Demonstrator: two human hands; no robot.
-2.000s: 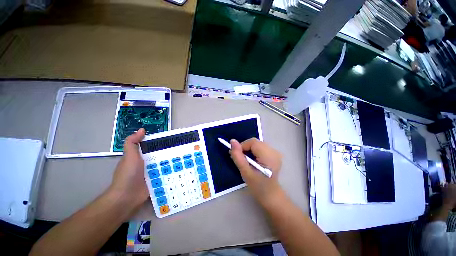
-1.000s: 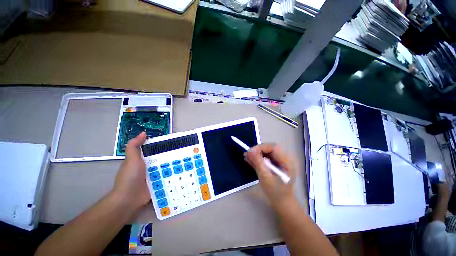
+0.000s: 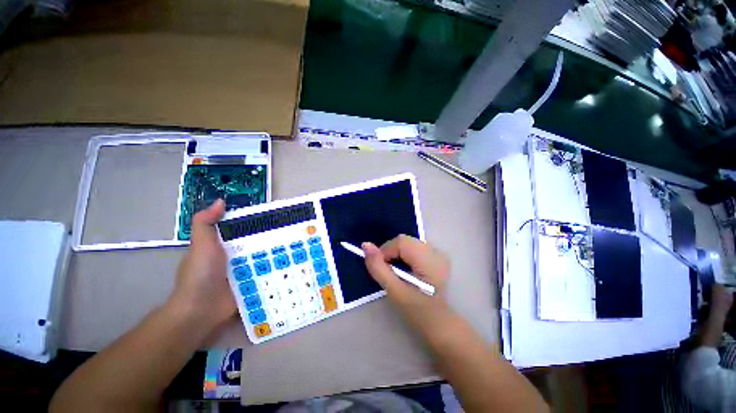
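The white calculator [image 3: 282, 282] with blue and orange keys is tilted in front of me, its display strip filled with dark digits. Its dark writing panel [image 3: 371, 214] is on the right half. My left hand [image 3: 206, 278] grips the calculator's left edge, thumb at the upper left corner; its other fingers are hidden underneath. My right hand [image 3: 411, 274] holds a white stylus [image 3: 416, 280] like a pen, with the tip at the left part of the dark panel. I cannot tell whether the tip touches.
A front frame [image 3: 133, 139] with a green board lies behind at left. White slabs [image 3: 28, 286] are at far left. Tweezers [image 3: 453, 171] lie by the squeeze bottle [image 3: 499, 141]. Back halves [image 3: 565, 274] lie on white sheets at right. A post [image 3: 500, 68] and cardboard [image 3: 153, 64] stand behind. A person's arm shows at far right.
The stylus tip has moved from the upper middle of the dark panel down and left, with my right hand. My left hand still holds the calculator. The view has shifted slightly.
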